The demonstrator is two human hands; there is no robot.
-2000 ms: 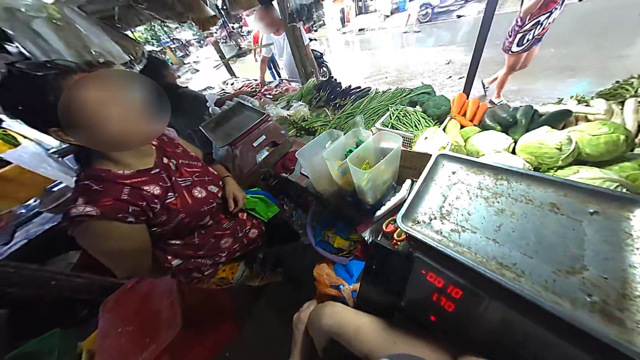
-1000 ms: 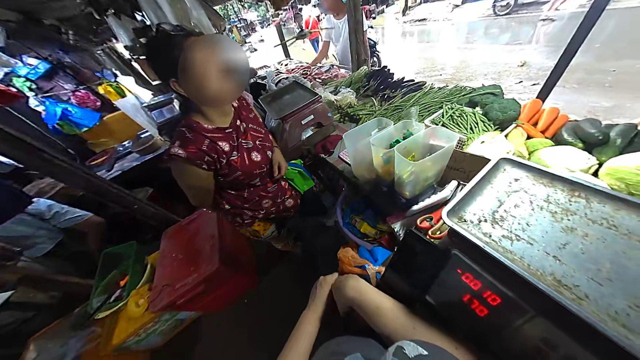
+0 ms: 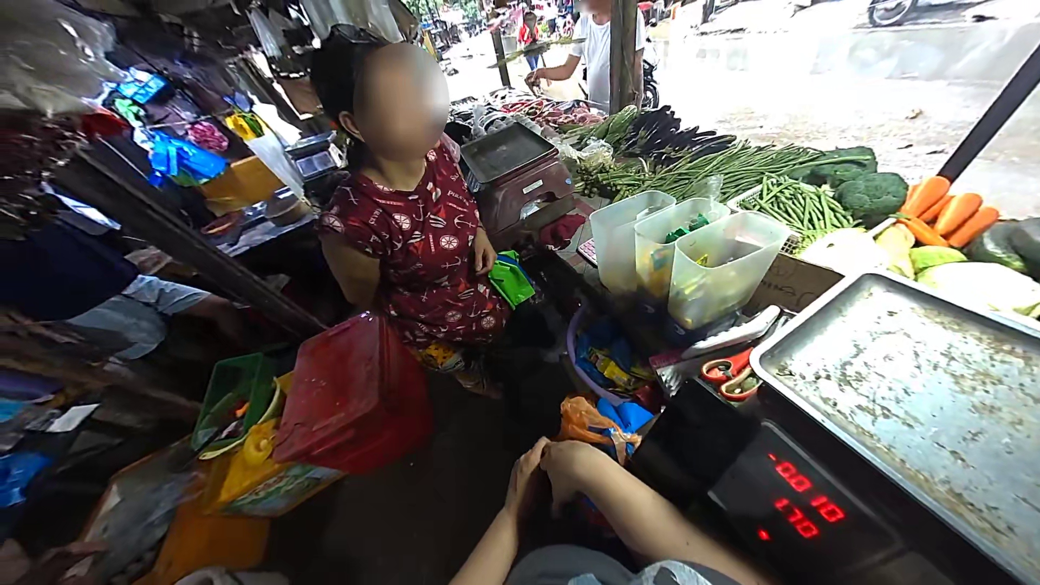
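Note:
Low at the bottom centre, my left hand point(image 3: 528, 471) and my right hand point(image 3: 571, 465) meet, fingers curled in against each other; what is between them, if anything, cannot be told. Just beyond them lie an orange plastic bag point(image 3: 587, 422) and a blue one point(image 3: 630, 414). To the right stands a digital scale with a metal tray point(image 3: 910, 406) and a lit red display point(image 3: 800, 496). Red-handled scissors point(image 3: 735, 375) lie beside the tray's left corner. A purple-rimmed basin point(image 3: 574, 345) holding coloured packets is past the bags.
A person point(image 3: 410, 236) in a red patterned shirt is ahead on the left, near a red plastic box point(image 3: 349, 394). Translucent containers point(image 3: 723, 268) stand ahead right. Long beans point(image 3: 731, 175), broccoli point(image 3: 873, 195), carrots point(image 3: 951, 213) and cabbage fill the stall. A wooden beam point(image 3: 187, 227) slants at left.
The view has swung left since the first frame, showing more of the red box. My left hand, not plainly seen at first, is visible beside my right. The passer-by at upper right is out of view.

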